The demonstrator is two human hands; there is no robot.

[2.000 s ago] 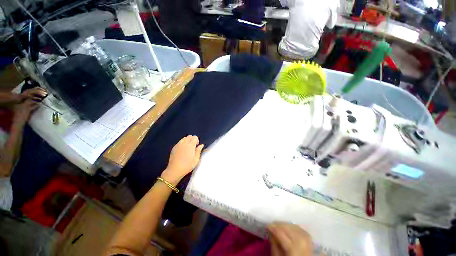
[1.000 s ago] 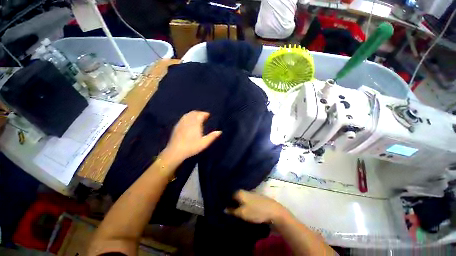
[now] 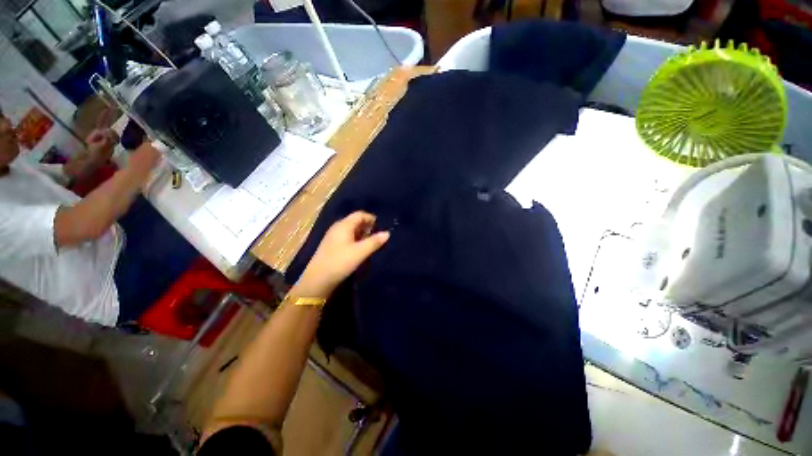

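A large navy-black garment [image 3: 454,258] spreads over the white table left of the sewing machine and hangs down past the front edge. My left hand [image 3: 343,249] is on the garment's left part, its fingers curled and thumb extended; whether it pinches the cloth is unclear. A small light spot shows on the cloth at its upper middle. My right hand is not in view. The white machine head [image 3: 734,240] stands right of the garment, with its needle area away from the cloth. Red-handled snips [image 3: 791,405] lie on the table at the far right.
A yellow-green fan [image 3: 712,102] stands behind the machine. A brown board [image 3: 298,227], printed paper [image 3: 258,198], a black box-shaped object [image 3: 209,123] and a glass jar [image 3: 296,96] are at left. Pale blue tubs [image 3: 463,55] stand behind. Another person sits at far left.
The view has turned left and closer. The bunched garment now lies spread flatter, extending down at the front. My right hand, on the cloth's lower part a second ago, has left view. My left hand remains at the cloth.
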